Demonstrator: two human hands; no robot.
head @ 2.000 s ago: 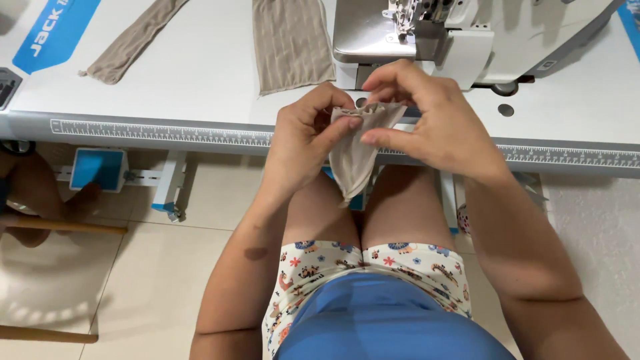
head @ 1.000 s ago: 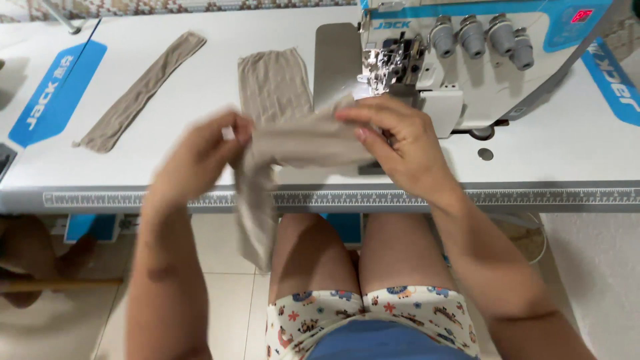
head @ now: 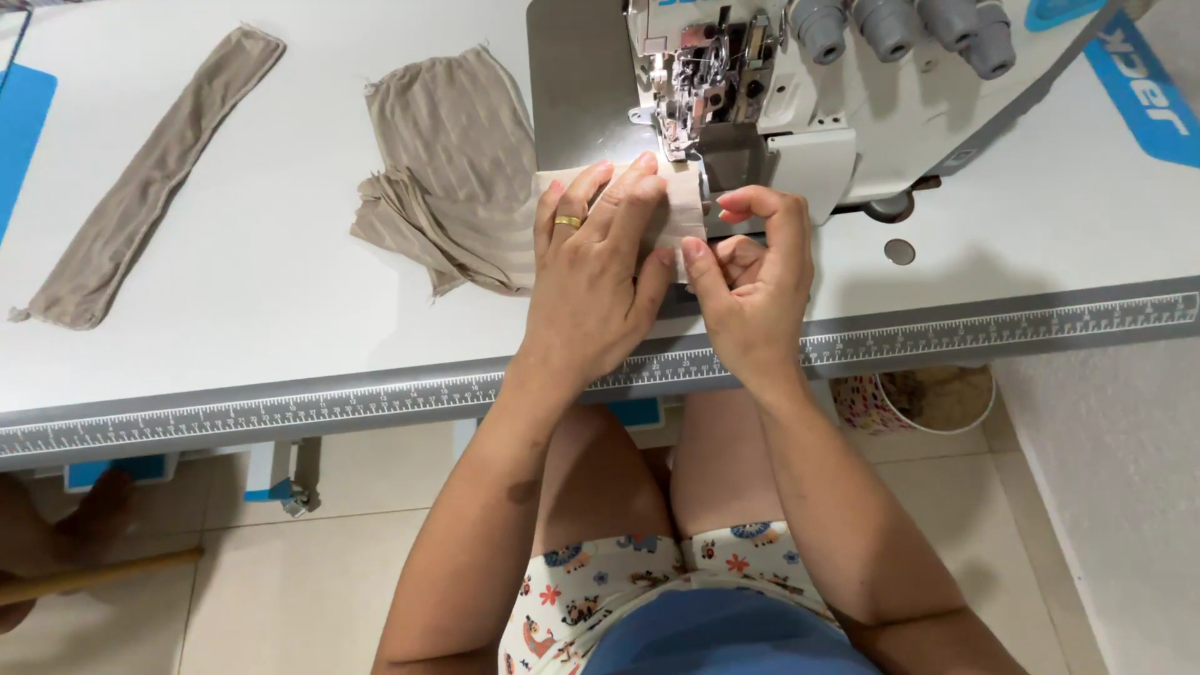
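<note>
A piece of beige fabric (head: 684,202) lies on the plate of a Jack overlock sewing machine (head: 797,84), its far edge at the presser foot (head: 680,150). My left hand (head: 595,253) rests flat on this fabric, a ring on one finger. At the fabric's right edge, my right hand (head: 755,281) pinches it between thumb and curled fingers. Left of my left hand, a striped, gathered beige cloth piece (head: 455,141) lies on the table, with a folded part in front of it; whether that joins the held fabric is hidden. A narrow beige fabric strip (head: 155,178) lies farther left.
A ruler strip (head: 375,403) runs along the table's front edge. Thread tension knobs (head: 881,28) stand on the machine. Below the table are a patterned bin (head: 937,398) at right and another person's foot (head: 98,511) at left, near a wooden bar (head: 103,574).
Both hands have moved from holding the fabric up over the table's front edge to the machine plate. The fabric now lies flat at the presser foot. The view has shifted.
</note>
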